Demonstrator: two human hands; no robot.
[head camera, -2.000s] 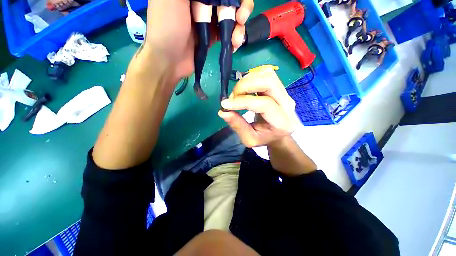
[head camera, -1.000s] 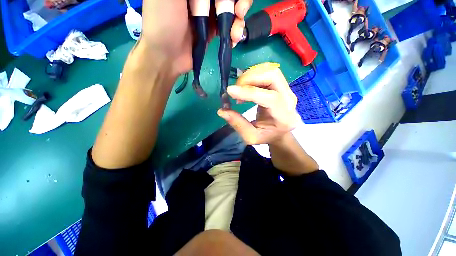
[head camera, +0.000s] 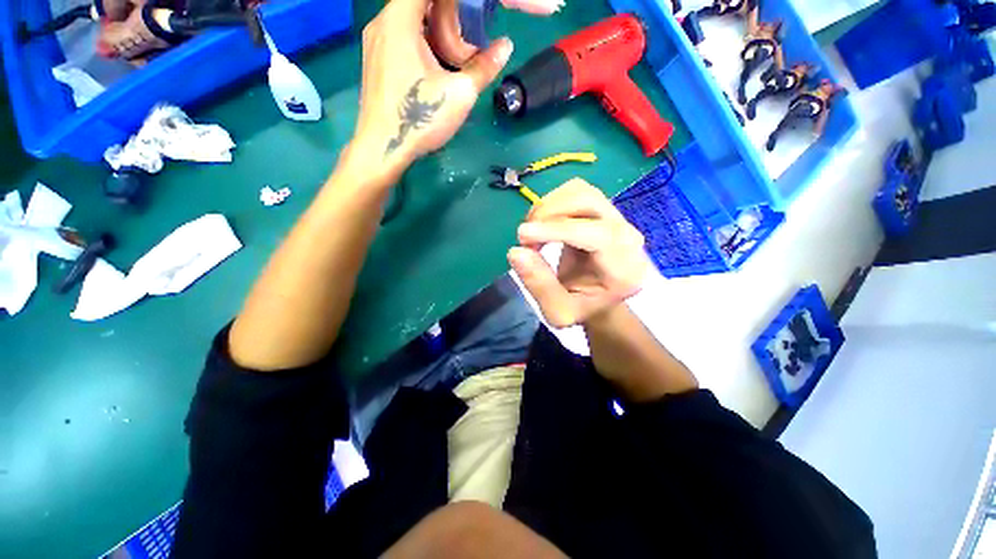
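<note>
My left hand (head camera: 421, 93) is near the top edge and holds a figure. Only a dark blue-grey part (head camera: 474, 22) and a pale pink bit of the figure show; the rest is behind the fingers or out of the picture. My right hand (head camera: 579, 257) is below and to the right, beyond the bench edge. Its fingers are curled, with a small gap between thumb and index fingertip, and no held thing shows there. Something white shows through the fingers; I cannot tell whether it is paper or the floor.
A red heat gun (head camera: 595, 74) and yellow-handled nippers (head camera: 528, 175) lie on the green bench (head camera: 120, 382). A white glue bottle (head camera: 292, 87) is beside a blue crate (head camera: 208, 66). White tissues (head camera: 180, 257) lie left. A light blue tray (head camera: 803, 180) holds figures at the right.
My left hand has moved up and turned, taking the figure's black legs out of view. My right hand has let go of the foot. The nippers are now uncovered.
</note>
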